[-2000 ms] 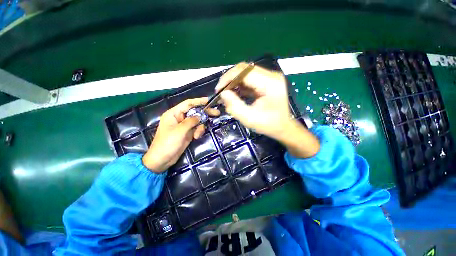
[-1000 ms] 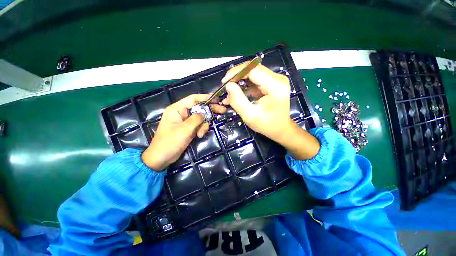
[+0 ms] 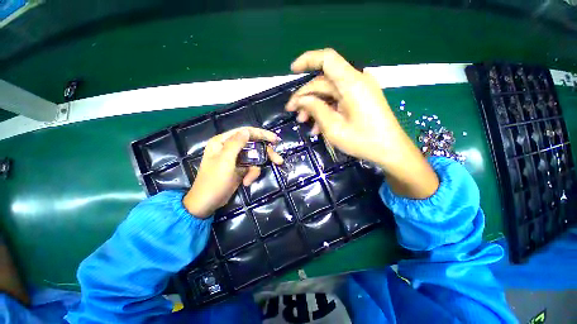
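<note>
A small black squarish unit (image 3: 252, 153) with a paler centre is held in the fingertips of my left hand (image 3: 223, 166), above the black blister tray (image 3: 272, 218). My right hand (image 3: 354, 114) is raised over the tray's upper right, fingers apart, with nothing seen in it. A slim yellowish tool, probably the tweezers (image 3: 331, 149), lies on the tray below my right hand, partly hidden. Another black unit (image 3: 209, 283) sits in the tray's lower left pocket. White specks lie in the middle pockets.
Small metal parts (image 3: 438, 142) are piled right of the tray, with white pieces (image 3: 430, 119) scattered near them. A second blister tray (image 3: 528, 158) stands at far right. A white rail (image 3: 253, 90) edges the green belt (image 3: 240, 38). Black units (image 3: 71, 89) show at left.
My right hand has let go of the tweezers, opened and moved up and right from the unit. My left hand still holds the unit, whose face now looks darker.
</note>
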